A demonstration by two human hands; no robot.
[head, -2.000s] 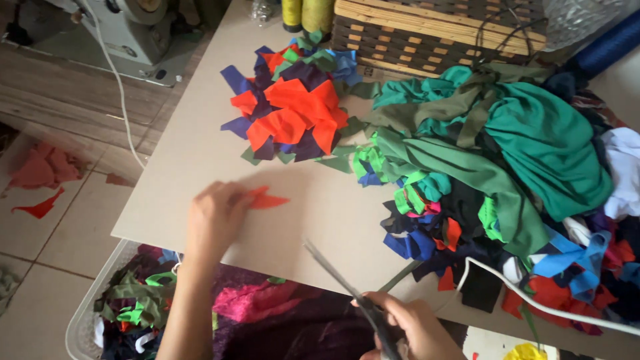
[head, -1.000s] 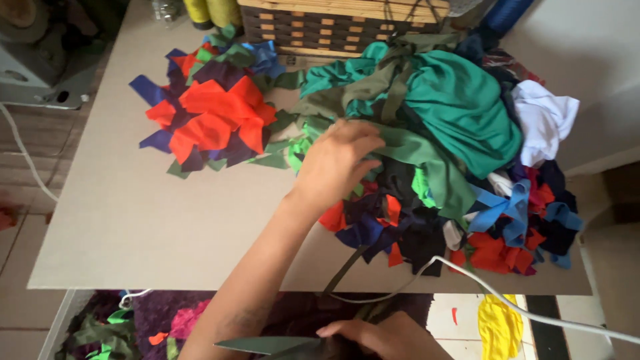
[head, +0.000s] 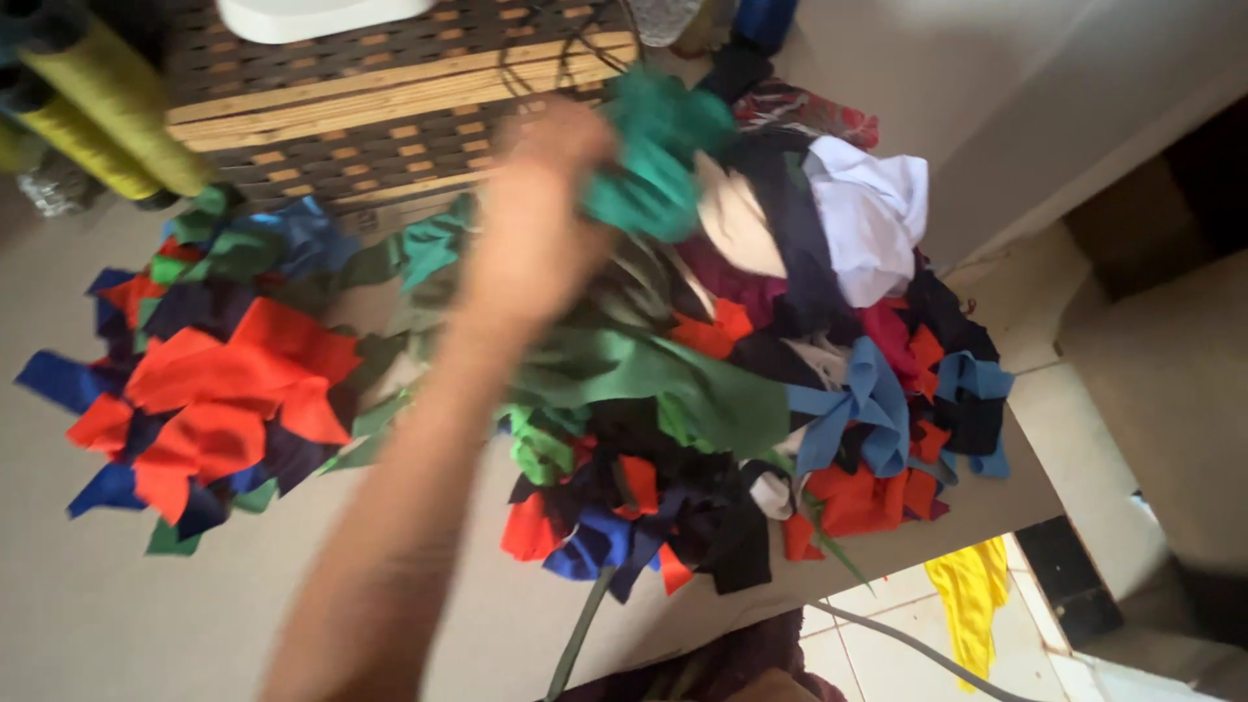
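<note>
My left hand (head: 551, 185), blurred by motion, is over the back of the large fabric pile, shut on a bunched teal cloth (head: 653, 161) that is lifted off the heap. Olive and dark green cloth (head: 653, 380) lies beneath my forearm. To the right are a white cloth (head: 868, 219) and light blue strips (head: 858, 405). Black, blue and red scraps (head: 634, 517) lie at the front. On the left a smaller pile of red scraps (head: 205, 390) rests over navy and green pieces. My right hand and the scissors are out of sight; only a bit of skin shows at the bottom edge.
A woven basket (head: 400, 146) stands at the back of the table (head: 390, 604), beside yellow thread cones (head: 107, 107). A white object (head: 322, 15) sits on the basket. Yellow cloth (head: 970, 604) hangs or lies below the table's right edge, near a cable (head: 916, 648).
My left hand has moved from the left side of the table to the fabric pile and has lifted the teal cloth. The scissors have left the view, which has shifted right.
</note>
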